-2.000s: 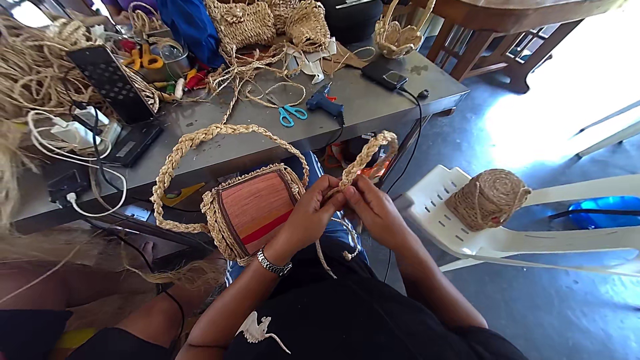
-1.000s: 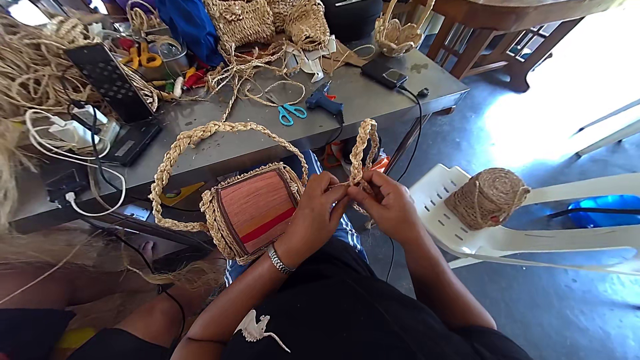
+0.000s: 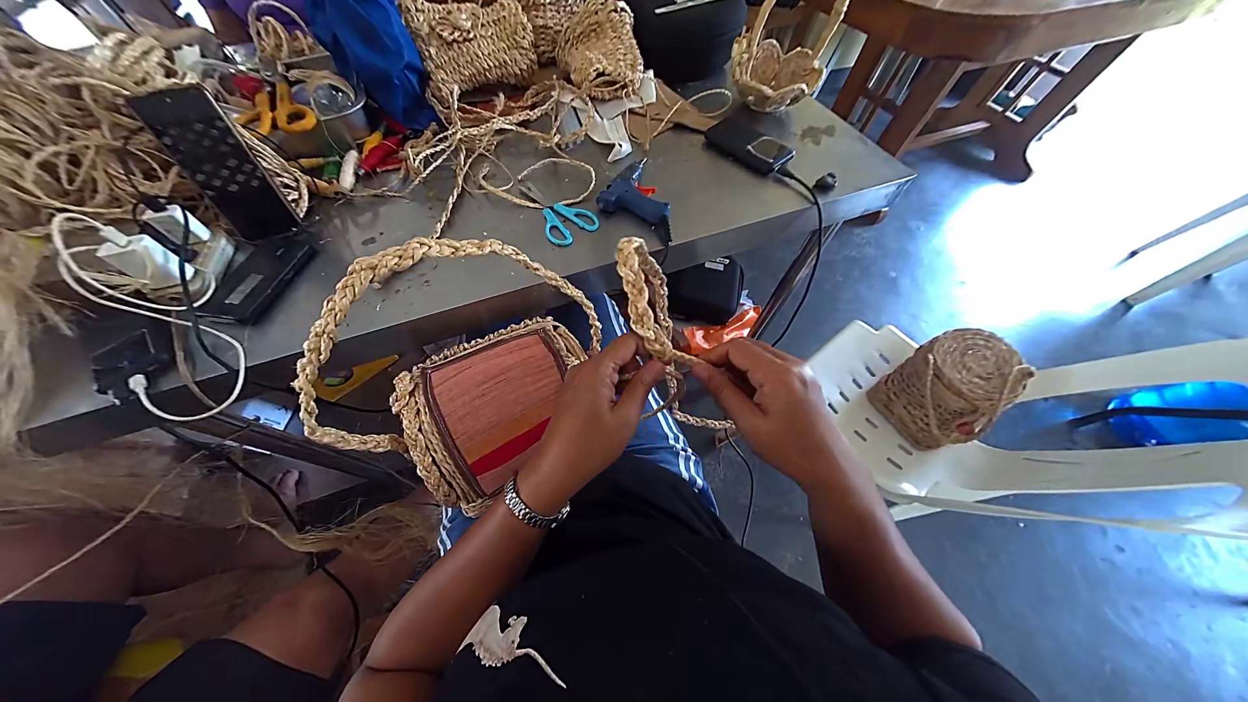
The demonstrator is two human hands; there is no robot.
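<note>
A looped braided fibre cord [image 3: 636, 283] rises above my two hands. My left hand [image 3: 609, 395] pinches the base of the loop between thumb and fingers. My right hand [image 3: 770, 400] grips a strand of the same cord, a little to the right, and loose ends hang between the hands. On my lap, left of my left hand, rests a woven fibre bag [image 3: 492, 400] with a pink, orange and red striped panel. Its braided strap [image 3: 336, 302] arches up over the metal table's edge.
The metal table [image 3: 390, 292] bears blue-handled scissors [image 3: 570, 222], a glue gun [image 3: 634, 200], a propped phone [image 3: 214, 161], chargers, rope and woven bags. A white plastic chair [image 3: 858, 390] at right holds a wrapped fibre roll [image 3: 951, 388]. Another person's bare legs [image 3: 292, 614] are at lower left.
The cord loop, tilted to the right two seconds ago, now stands upright. My right hand has moved right, away from my left hand, with a strand between its fingers.
</note>
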